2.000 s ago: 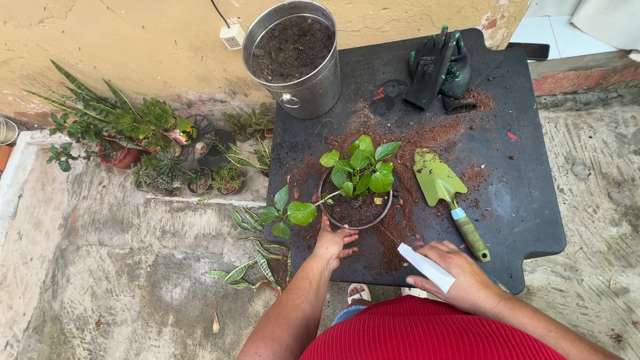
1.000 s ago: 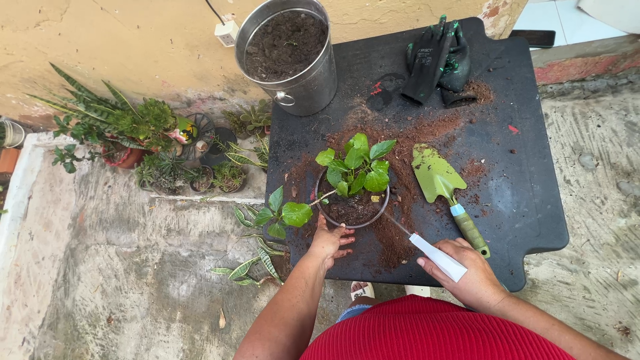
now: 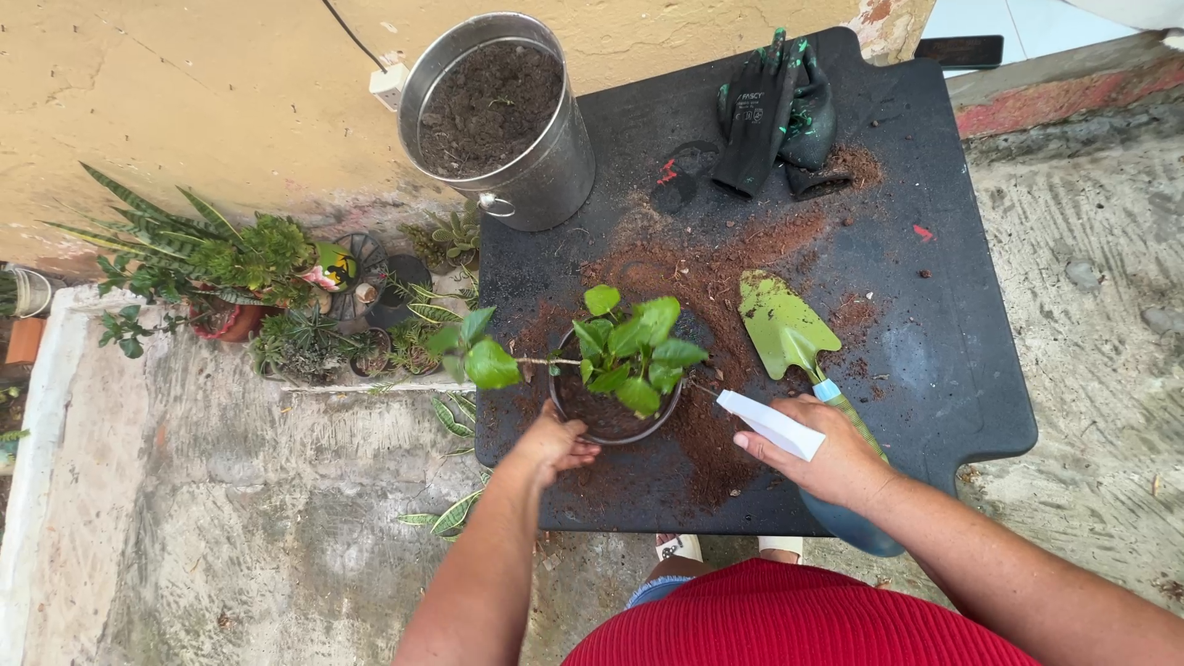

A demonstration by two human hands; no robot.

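Note:
A round plant pot (image 3: 632, 438) with a leafy green plant (image 3: 615, 356) stands on the dark table; one leafy stem leans out over its left rim. My left hand (image 3: 553, 444) holds the pot's lower left side, fingers against its outer wall. My right hand (image 3: 832, 453) grips a spray bottle, its white trigger head (image 3: 772, 425) facing the pot. The bottle's blue body (image 3: 851, 525) shows below the hand, and a thin streak runs from the nozzle toward the plant. Under and beyond that hand lies a green garden trowel (image 3: 786, 324), soil on its blade.
A metal bucket of soil (image 3: 546, 176) stands at the table's back left. Black work gloves (image 3: 763, 111) lie at the back right. Reddish soil (image 3: 717, 430) is scattered over the dark table (image 3: 953, 342). Potted plants (image 3: 245, 319) stand on the ground by the wall.
My right hand has moved forward along the pot's right side with the spray bottle, whose blue body has come into sight. My left hand has stayed at the pot.

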